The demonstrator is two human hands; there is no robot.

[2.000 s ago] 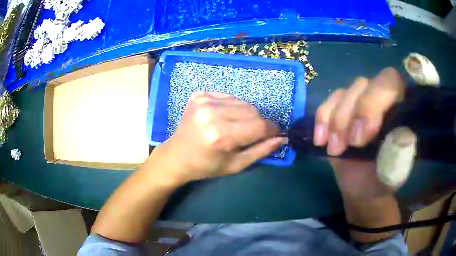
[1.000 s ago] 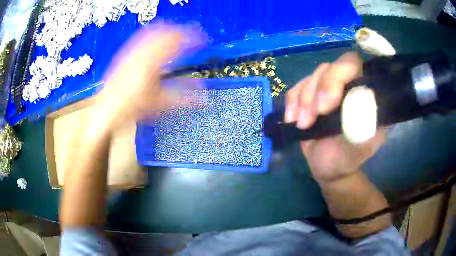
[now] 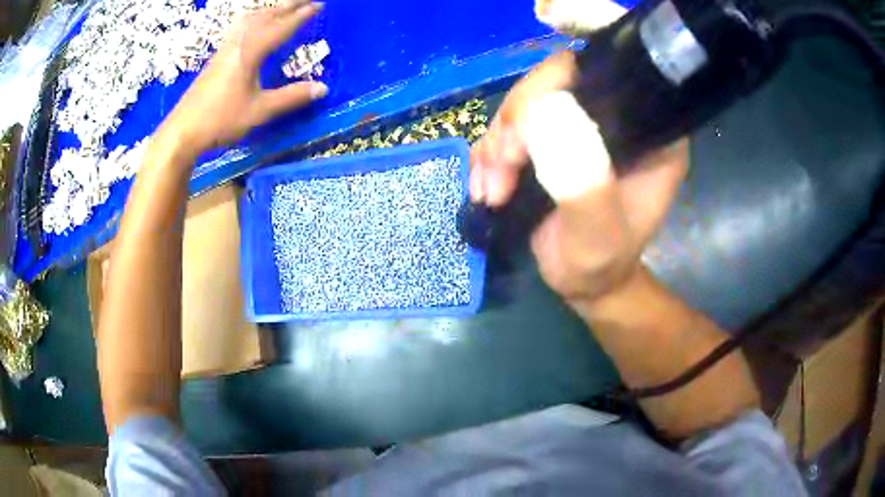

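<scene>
My left hand [image 3: 238, 92] is over the deep-blue sheet-covered tray [image 3: 408, 39], thumb and fingers apart around a small white part [image 3: 307, 60]; no grip on it shows. A mass of white parts [image 3: 126, 68] lies to its left. My right hand [image 3: 582, 184] is closed around the black electric screwdriver [image 3: 660, 82], which has a silver band. Its dark nose is at the right rim of the light-blue screw tray [image 3: 250, 248], full of tiny silvery screws [image 3: 374, 238]. Cream wraps [image 3: 568, 146] show on my right fingers.
A shallow cardboard box [image 3: 223, 281] is left of the screw tray, partly behind my left forearm. Brass-coloured bits [image 3: 427, 128] lie behind the screw tray. A bag of gold-coloured parts [image 3: 19, 330] and a loose white piece [image 3: 53, 386] are at far left. The black cord [image 3: 737, 340] crosses my right wrist.
My left hand has moved from the screwdriver nose up and left to the deep-blue tray, its fingers now spread. My right hand and screwdriver have shifted left and up in view, tilting more upward.
</scene>
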